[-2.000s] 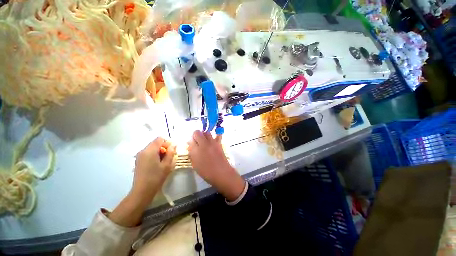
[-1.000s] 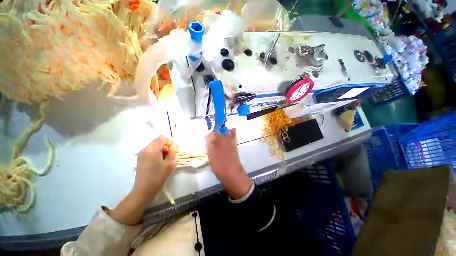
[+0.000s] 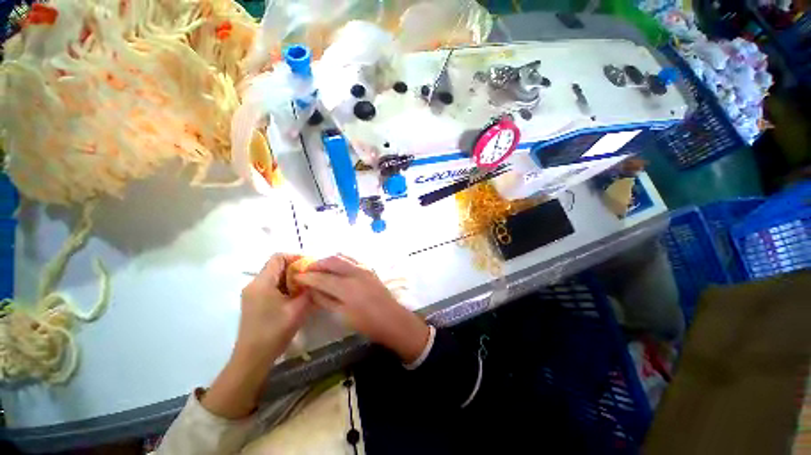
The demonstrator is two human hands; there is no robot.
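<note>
My left hand (image 3: 271, 307) is closed on a small orange piece (image 3: 301, 266) in front of the sewing machine's needle end. My right hand (image 3: 360, 298) meets it, with its fingertips on the same orange piece. Cream cords show faintly beside my right hand and below the hands, partly hidden and washed out by the lamp glare. The white sewing machine head (image 3: 427, 107) stands behind my hands, with an upright blue bar (image 3: 341, 176) at its left end. The needle area is too bright to make out.
A large cream pile with orange tips (image 3: 116, 107) lies left. A loose cream bundle (image 3: 40, 342) is lower left. Yellow loops (image 3: 483, 213) and a black flat rectangle (image 3: 533, 229) lie right of the needle end. Blue crates (image 3: 772, 240) and a brown box (image 3: 734, 373) stand right.
My right hand has left the needle area and come left and down to meet my left hand at the orange piece. The machine sits slightly further left in view.
</note>
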